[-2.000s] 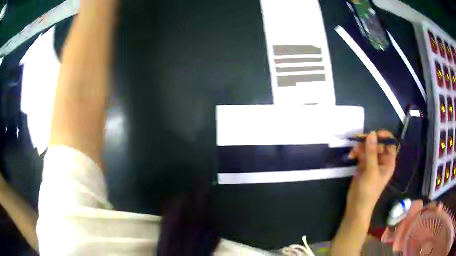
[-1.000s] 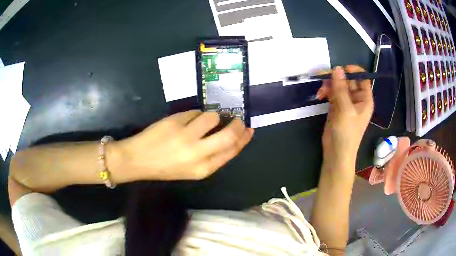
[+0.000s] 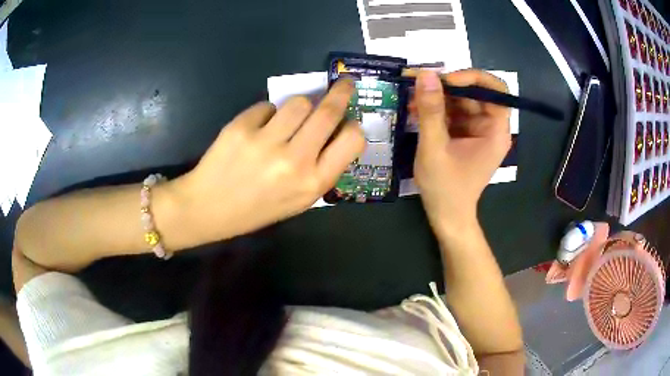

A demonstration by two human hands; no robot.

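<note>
The open phone unit (image 3: 377,132), a black frame with a green board and silver shield, lies upright in front of me on the release liner sheets (image 3: 289,89). My left hand (image 3: 283,158) rests over its left edge, with a fingertip at the upper left by the orange flex patch; it covers part of the board. My right hand (image 3: 463,139) holds black tweezers (image 3: 503,98) like a pen. Their tips reach the unit's upper right edge. Whether the tips hold a piece cannot be seen.
A striped adhesive sheet (image 3: 415,26) lies beyond the unit. At right are a dark smartphone (image 3: 580,147), a parts tray (image 3: 621,125), a small white-blue bottle (image 3: 576,239) and a pink desk fan (image 3: 624,294). Loose white sheets (image 3: 22,132) lie at far left.
The left hand has shifted from the unit's lower end to its left side and upper corner. The right hand has brought the tweezers left from over the liner to the unit's upper edge.
</note>
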